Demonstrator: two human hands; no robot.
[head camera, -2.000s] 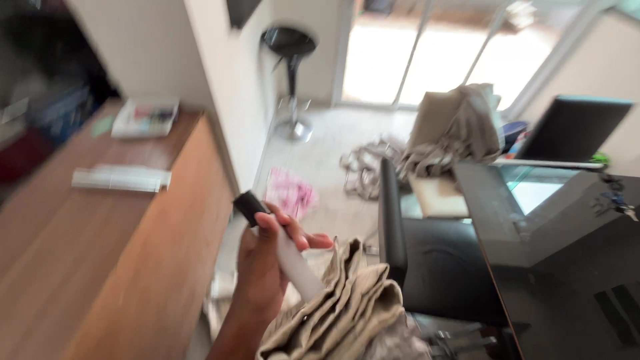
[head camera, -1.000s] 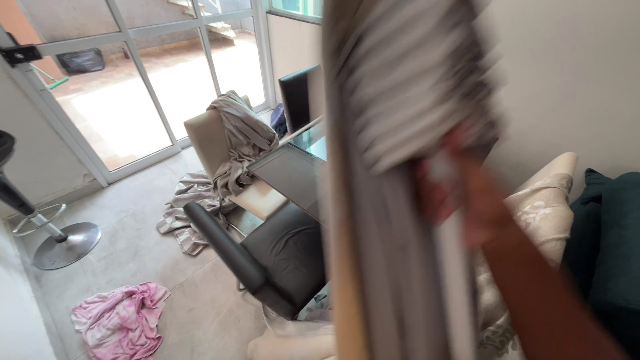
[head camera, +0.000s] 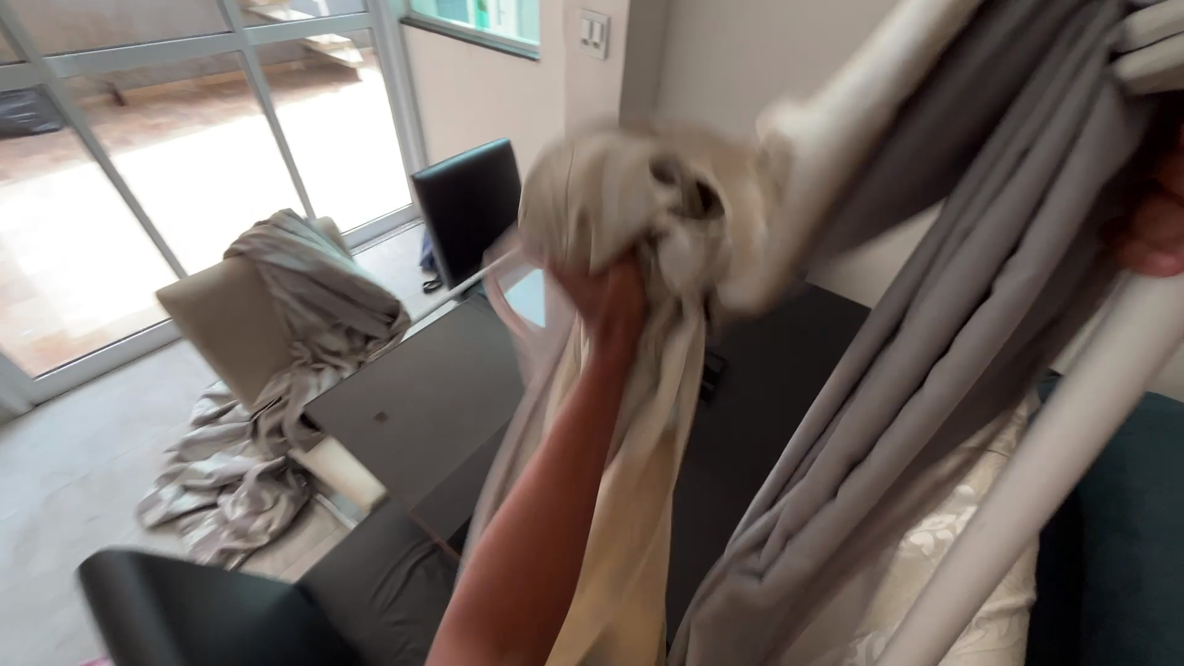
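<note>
Near the middle, my left hand (head camera: 606, 291) grips a bunched beige cloth (head camera: 587, 199), blurred, whose long folds hang below the hand. At the right edge, my right hand (head camera: 1152, 227) is partly cut off, its fingers curled at the upper visible part of a white rod (head camera: 1031, 472). A grey curtain-like cloth (head camera: 888, 398) hangs in gathered folds left of that hand, with pale bunched folds at the top right. Another pale tube-like length (head camera: 860, 102) slants behind the beige cloth.
Below the hands are a dark table (head camera: 416, 379) and a black chair (head camera: 213, 610). Behind them, grey cloth (head camera: 314, 277) drapes over a beige chair (head camera: 222, 324) and onto the floor. A dark screen-like panel (head camera: 472, 208) stands near glass doors (head camera: 250, 120). A dark green cushion or seat (head camera: 1128, 518) is at right.
The view has swung right since the oldest frame. My left hand, which held a black-ended white rod then, now grips the beige cloth. The raised grey cloth stands farther right than one second ago.
</note>
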